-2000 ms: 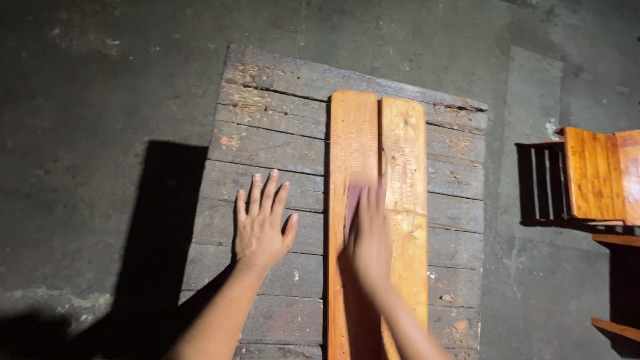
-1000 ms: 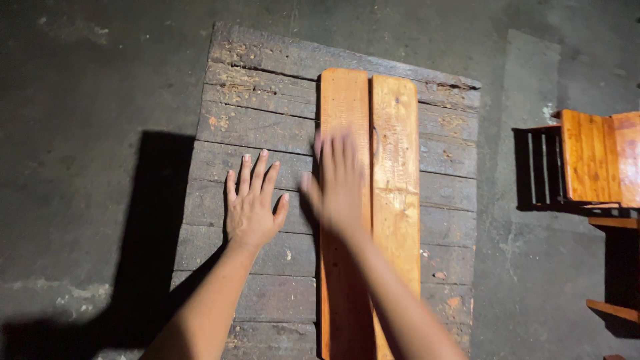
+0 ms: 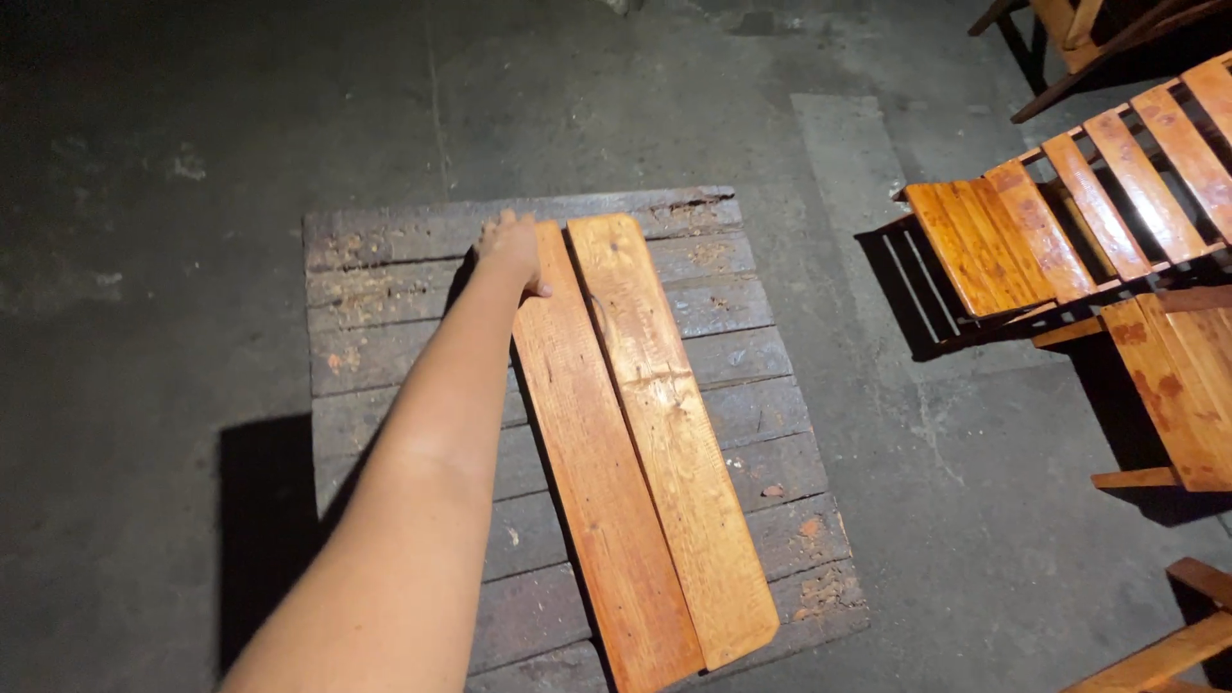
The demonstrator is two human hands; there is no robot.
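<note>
Two varnished boards lie side by side lengthwise on a weathered slatted wooden platform: a reddish left board [image 3: 597, 462] and a lighter right board [image 3: 679, 433] with rounded corners. A narrow gap runs between them. My left hand [image 3: 510, 252] is at the far left corner of the left board, its thumb on the top face and its fingers around the left edge, partly hidden. The platform [image 3: 751, 356] shows rough, worn planks. My right hand is out of view.
To the right, a varnished slatted wooden chair [image 3: 1107, 207] stands on the dark concrete floor [image 3: 924, 500]. Other wooden furniture [image 3: 1169, 385] is close by, with more pieces at the upper right and lower right. A dark shadow falls left of the platform.
My left hand has moved from the bare planks left of the boards to the left board's far end. My right hand, earlier over the left board, has left the view. The view has shifted and turned.
</note>
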